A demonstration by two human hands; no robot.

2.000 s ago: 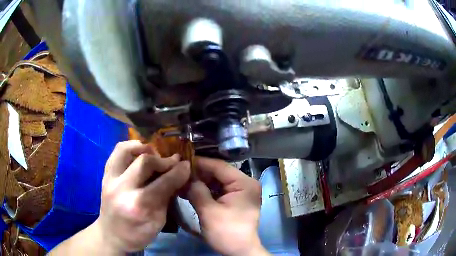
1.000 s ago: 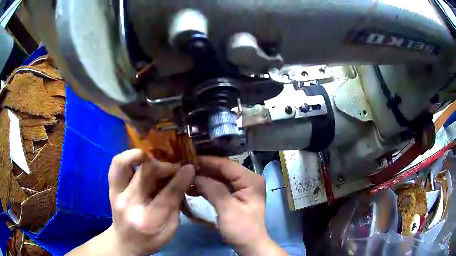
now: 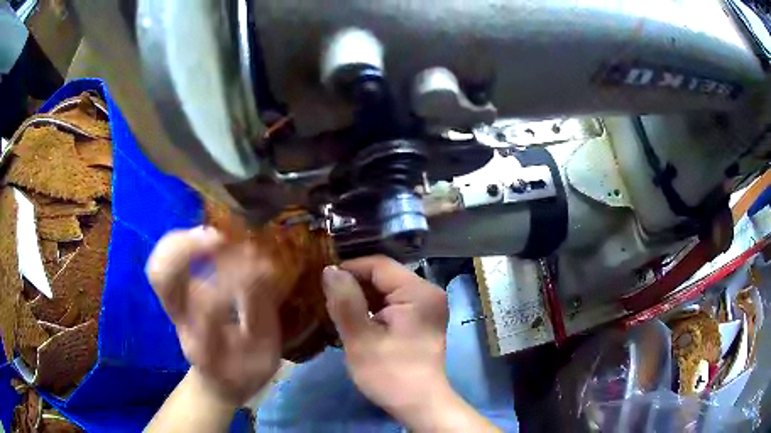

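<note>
The orange-brown leather workpiece (image 3: pixel 298 279) hangs below the head of the grey-white sewing machine (image 3: pixel 541 51), its upper edge near the small shiny presser foot parts (image 3: pixel 338 221). My left hand (image 3: pixel 224 309) is motion-blurred at the leather's left side; whether its fingers grip it cannot be told. My right hand (image 3: pixel 390 326) has thumb and forefinger closed at the leather's right edge, just below the ribbed silver tension dial (image 3: pixel 404 216). The needle is not clearly visible.
A blue bin (image 3: pixel 139 271) at left holds brown cut leather pieces (image 3: pixel 63 169) with a white slip (image 3: pixel 32 245) on them. The pale cylinder arm (image 3: pixel 473 230) runs right. A clear plastic bag (image 3: pixel 621 372) is lower right, with brown pieces (image 3: pixel 695 342) beside it. Blue-jeaned legs (image 3: pixel 478 364) are below.
My left hand has moved left, away from my right hand, and is blurred. More of the leather now shows, spread between the hands. My right hand stays near the same place.
</note>
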